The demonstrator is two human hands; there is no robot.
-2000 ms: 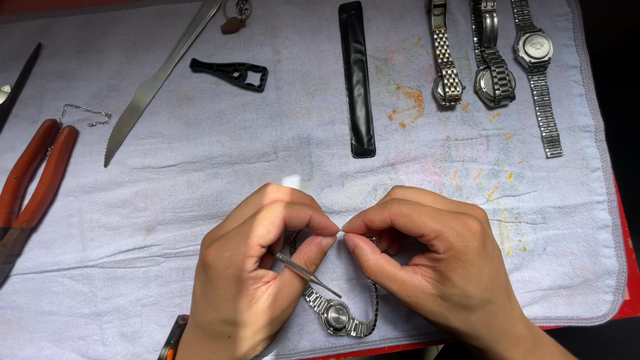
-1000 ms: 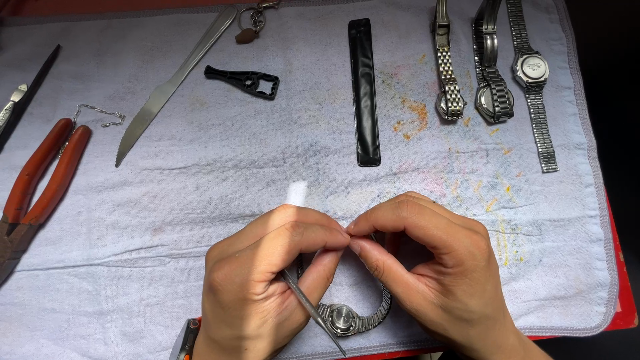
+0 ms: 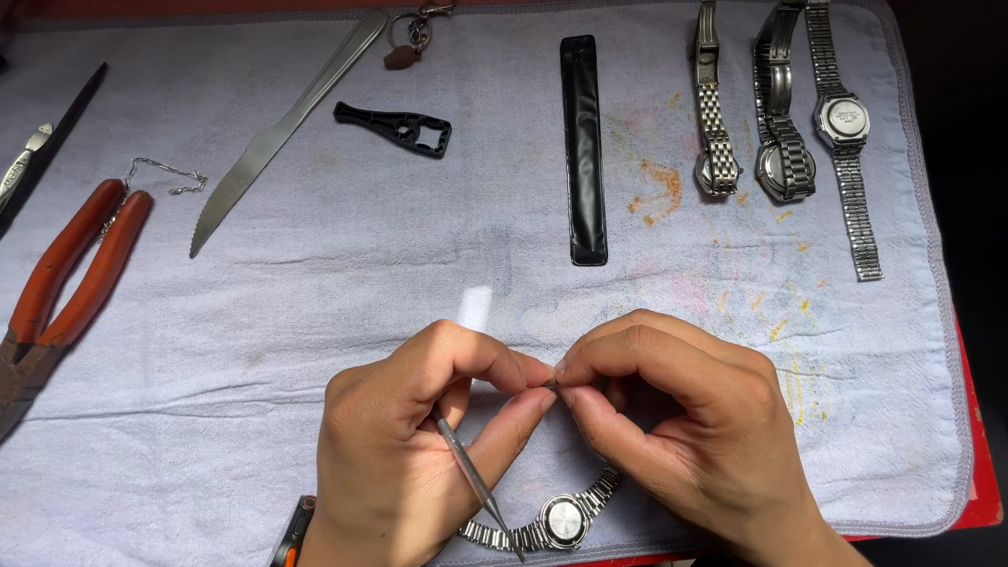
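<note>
My left hand [image 3: 409,441] and my right hand [image 3: 685,417] meet fingertip to fingertip, pinching a tiny dark piece [image 3: 554,383] too small to identify. A thin metal tool with a pointed tip [image 3: 472,476] is tucked in my left hand, slanting down to the right. Below the hands lies a wristwatch with a metal bracelet [image 3: 565,521], its case back up; parts of its bracelet are hidden by the hands. Whether the right fingers also hold the bracelet's end cannot be told.
On the light cloth [image 3: 315,331] lie orange-handled pliers [image 3: 79,268], a serrated table knife [image 3: 256,161], a black plastic opener [image 3: 402,130], a key ring [image 3: 411,35], a black sleeve [image 3: 584,150] and several metal-band watches [image 3: 843,118]. A fine chain [image 3: 169,169] is by the pliers.
The fingertips stay together. The tool in my left hand has swung to point more steeply downward than two seconds ago.
</note>
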